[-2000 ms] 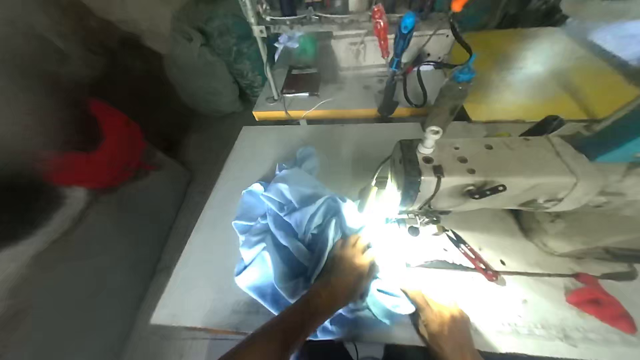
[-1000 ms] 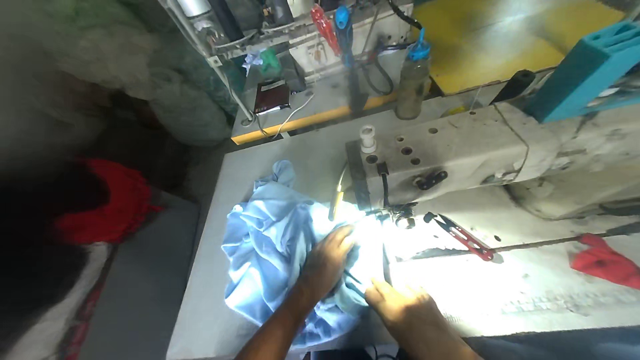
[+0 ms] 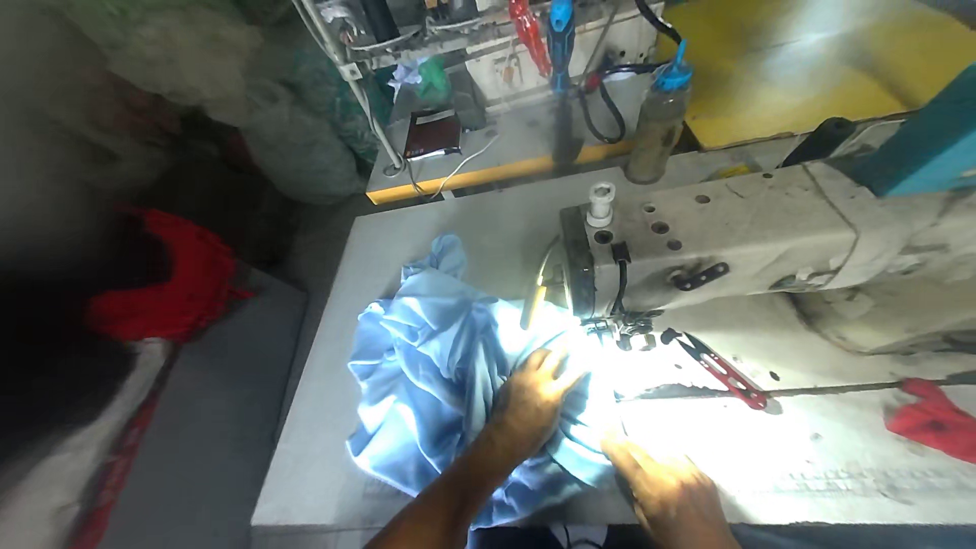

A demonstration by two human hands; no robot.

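Note:
A bunched light blue fabric (image 3: 427,358) lies on the sewing table, its right part under the bright lamp by the needle area of an industrial sewing machine (image 3: 732,229). My left hand (image 3: 534,396) presses on the fabric, fingers spread, just left of and below the presser foot. With its fingertips at the fabric's right edge, my right hand (image 3: 663,484) rests near the table's front; glare hides whether it pinches the cloth. Red-handled thread snips (image 3: 728,374) lie on the machine bed, right of the needle area.
A red cloth scrap (image 3: 934,423) lies at the bed's right. Behind the machine stand a bottle with a blue cap (image 3: 659,126) and a hanging blue-handled screwdriver (image 3: 560,46). A dark packet (image 3: 433,135) sits on the table beyond. At left, a person in red (image 3: 183,282) is beside a grey surface.
My right hand has moved in towards the fabric's edge, closer to my left hand, which stays on the cloth. The view has shifted and turned somewhat.

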